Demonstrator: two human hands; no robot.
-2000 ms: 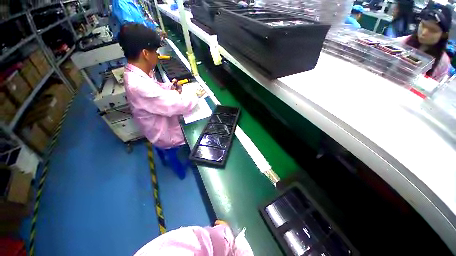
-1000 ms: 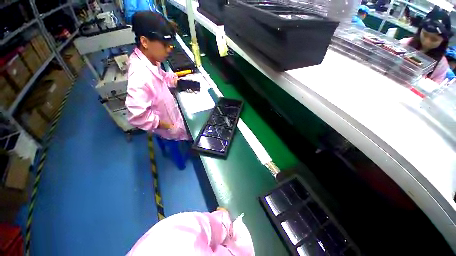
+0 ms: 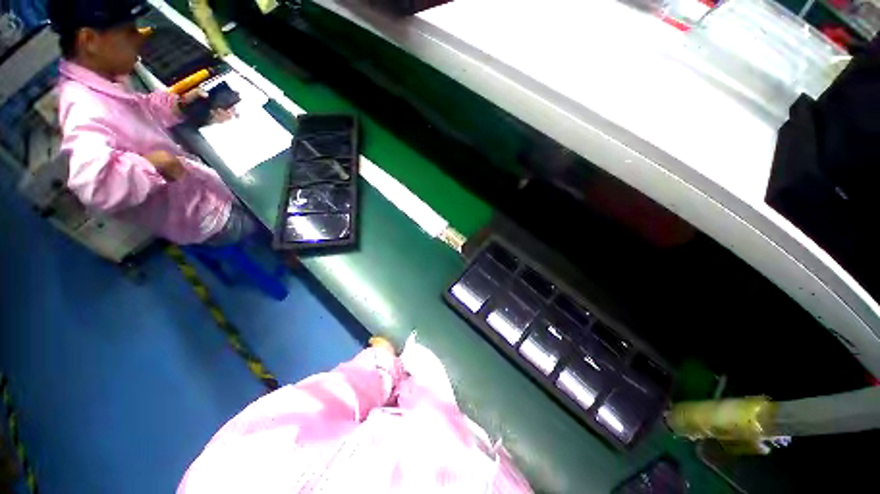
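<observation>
A black phone tray [image 3: 555,333] with dark glossy phones in two rows lies on the green bench, right of my pink sleeves. A dark phone [image 3: 656,477] lies loose at the bottom edge, partly cut off. My sleeves meet at the bench's near edge. A small bit of one of my hands [image 3: 383,343] shows past a cuff; I cannot tell which hand it is. The rest of my hands is hidden by the sleeves. No phone or tray is seen in them.
A second phone tray [image 3: 321,183] lies further left. Beside it, a person in a pink smock [image 3: 125,145] holds a dark phone [image 3: 214,102] over a white sheet [image 3: 246,140]. A yellow-wrapped post [image 3: 724,420] stands at right, under a white shelf [image 3: 579,77].
My view has turned right and down, so the near tray shows more fully and the loose phone and post appear. The neighbour has taken a dark phone in hand. My sleeves stay together.
</observation>
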